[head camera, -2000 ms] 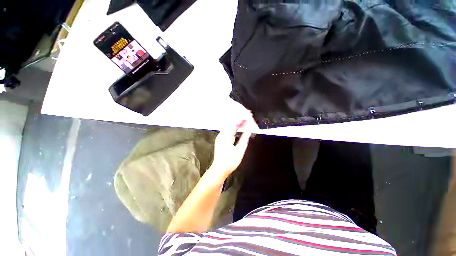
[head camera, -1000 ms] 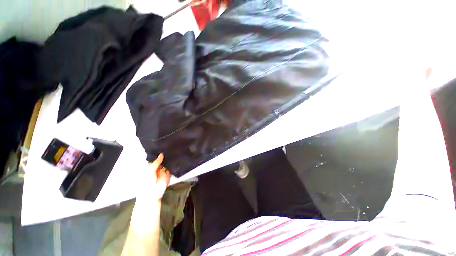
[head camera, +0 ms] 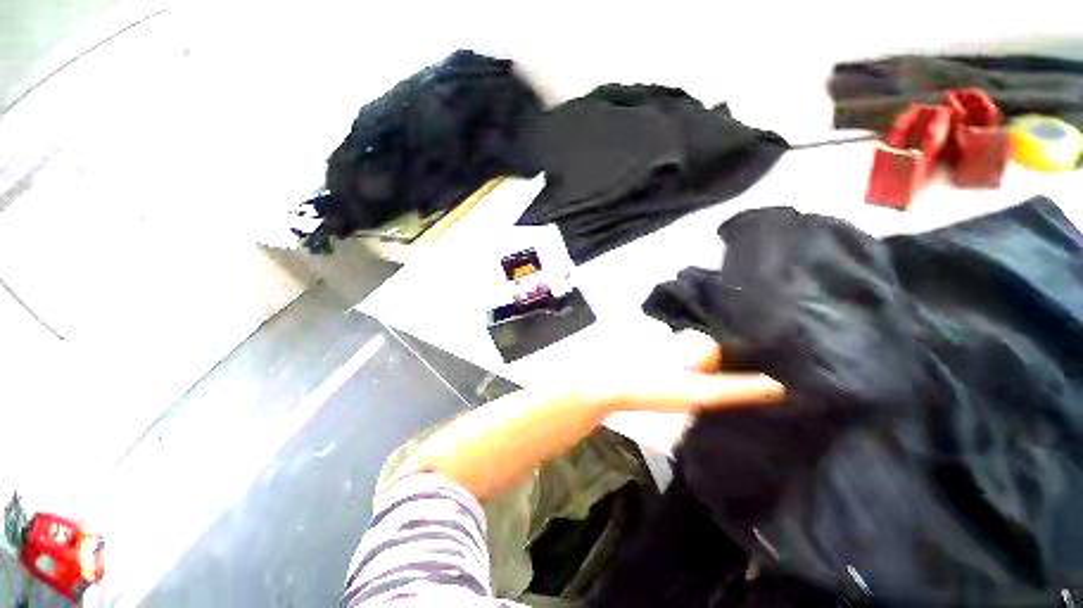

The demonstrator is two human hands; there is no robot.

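The black garment (head camera: 879, 344), dark and slightly shiny, is bunched at the right, partly on the table and hanging over its near edge towards my lap. My left hand (head camera: 701, 386) reaches in from the lower left, blurred, with its thumb and a long finger apart against the garment's left side. Whether it grips cloth cannot be told. Small pale marks show low on the garment. My right hand is not in view.
A lit phone (head camera: 525, 273) stands in a black holder (head camera: 544, 329) on the white table (head camera: 451, 311). Black garments (head camera: 653, 154) lie behind. Red holders (head camera: 909, 154) and a yellow roll (head camera: 1045, 143) are far right. A khaki sack (head camera: 511, 529) is below; a red object (head camera: 62, 555) is lower left.
The view has swung left. The garment, flat on the table earlier, is now bunched and overhangs the near edge. My left hand has moved from its corner onto its side. My right arm has left view.
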